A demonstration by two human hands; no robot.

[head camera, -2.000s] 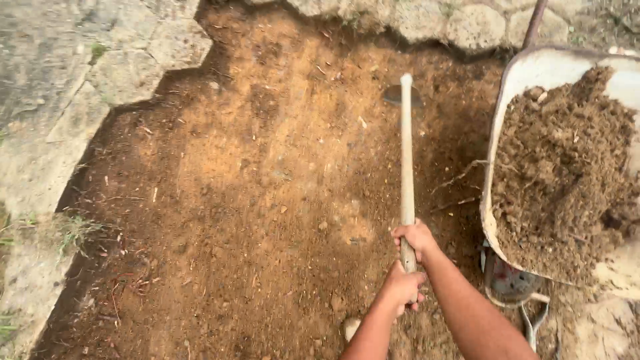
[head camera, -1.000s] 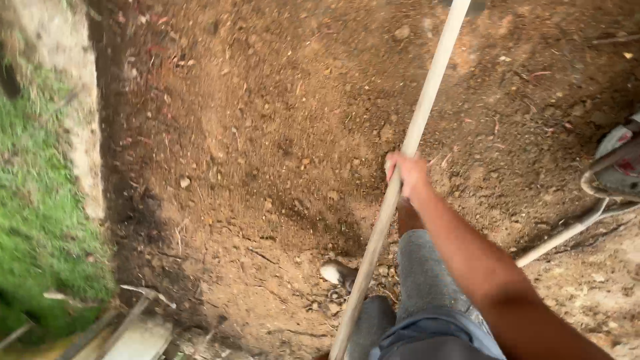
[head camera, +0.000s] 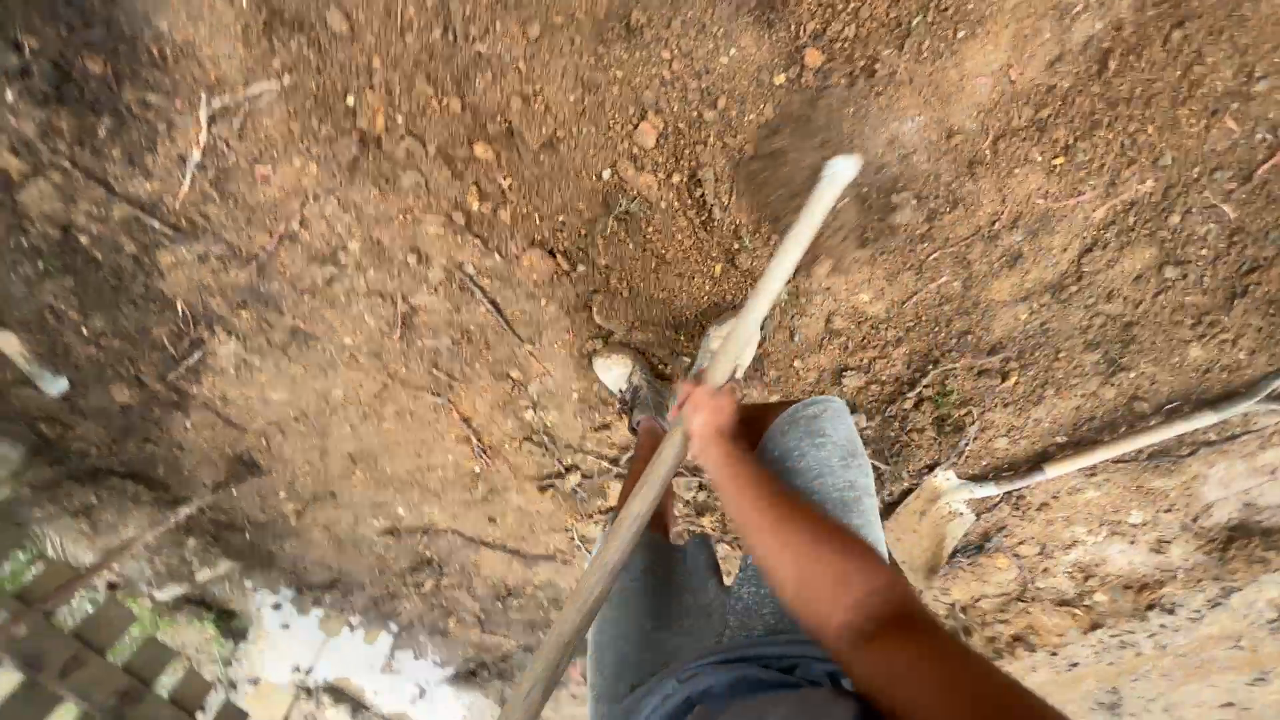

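My right hand is closed around a long wooden tool handle, which runs slantwise from the bottom edge up to a pale end above my feet. A blurred dark shape, perhaps the tool's head, shows by that end; its kind is unclear. My left hand is out of the frame. My shoes stand on loose brown soil, the handle crossing over one of them.
To the right a shovel with a wooden shaft lies on the soil. Thin roots and small stones are scattered about. Dark blocks or pavers and a whitish patch show at the lower left.
Two seconds ago both hands held the handle; now only my right hand is seen on it. The view has swung down to my feet, and the wheelbarrow has left it.
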